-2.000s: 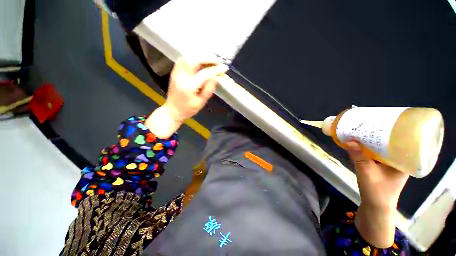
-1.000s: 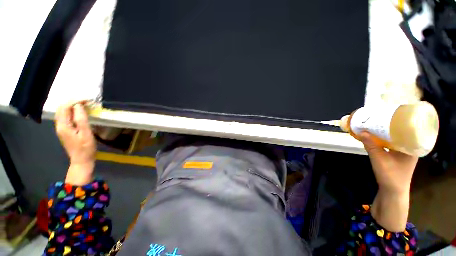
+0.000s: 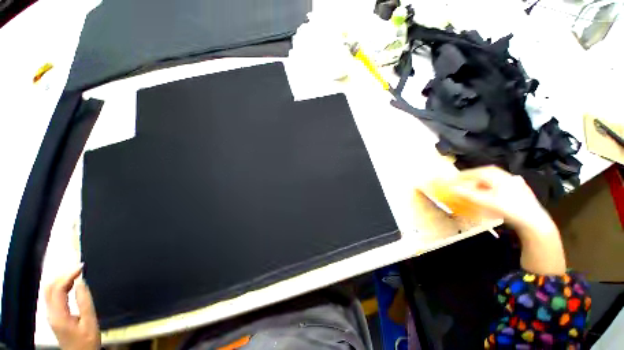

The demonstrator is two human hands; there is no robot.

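Observation:
A black cut panel (image 3: 226,184) with notched far corners lies flat on the white table. A thin pale line runs along its near edge. My left hand (image 3: 74,307) is at the panel's near left corner, fingers apart, fingertips by its left edge. My right hand (image 3: 503,198) is blurred, low over the table's near edge to the right of the panel. An amber shape (image 3: 448,199), possibly the glue bottle, shows under its fingers; a grip on it cannot be made out. A small pale tip shows just below the hand.
A long black strip (image 3: 34,198) lies left of the panel. Black layered panels (image 3: 185,34) lie at the far side. A yellow-handled tool (image 3: 369,66) lies beside a heap of black scraps (image 3: 472,96) at the right. A small yellow item (image 3: 42,72) is far left.
My right hand has moved off the panel's near edge towards the table's right, and the bottle is no longer clearly visible. My left hand's fingers have opened. The view has shifted and shows the whole panel.

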